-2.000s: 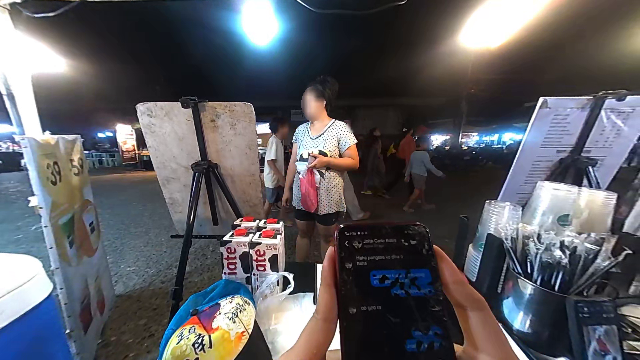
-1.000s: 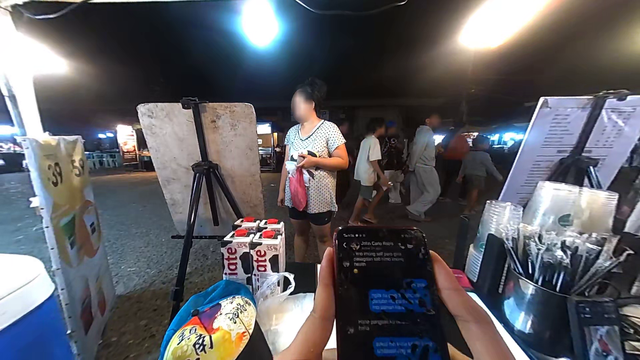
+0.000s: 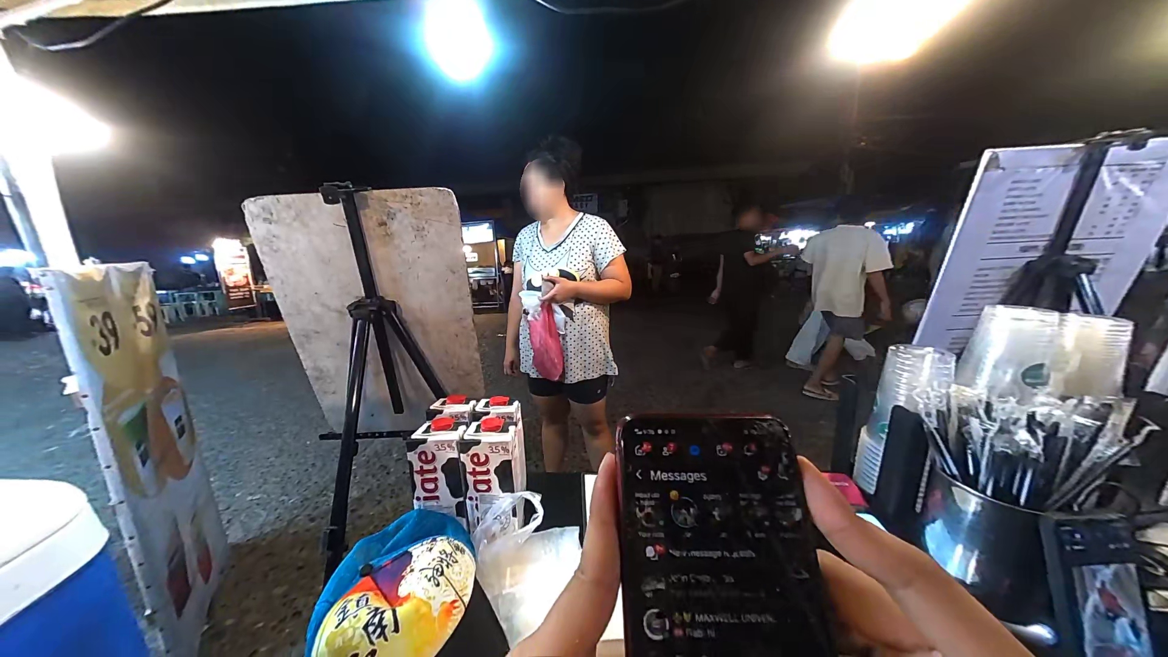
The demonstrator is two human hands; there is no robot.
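Both my hands hold a black smartphone (image 3: 721,538) upright at the lower middle, its lit screen showing a message list. My left hand (image 3: 579,584) grips the left edge, thumb along the side. My right hand (image 3: 899,570) wraps the right edge and lower back. Left of the phone lie a white plastic bag (image 3: 525,566) and a blue bag with a colourful printed panel (image 3: 411,593). Behind them stand several milk cartons (image 3: 493,461) with red caps. To the right, a metal container (image 3: 981,538) holds wrapped black straws, beside stacked clear plastic cups (image 3: 1045,356).
A person (image 3: 570,292) holding a pink bag stands beyond the cartons. A board (image 3: 292,292) leans on a black tripod at left, near a printed banner (image 3: 137,411) and a blue cooler with a white lid (image 3: 55,566). A menu sheet (image 3: 1013,219) stands at right.
The phone's screen has gone from a chat to a message list. People in the background at right have moved. Both hands have kept their hold on the phone.
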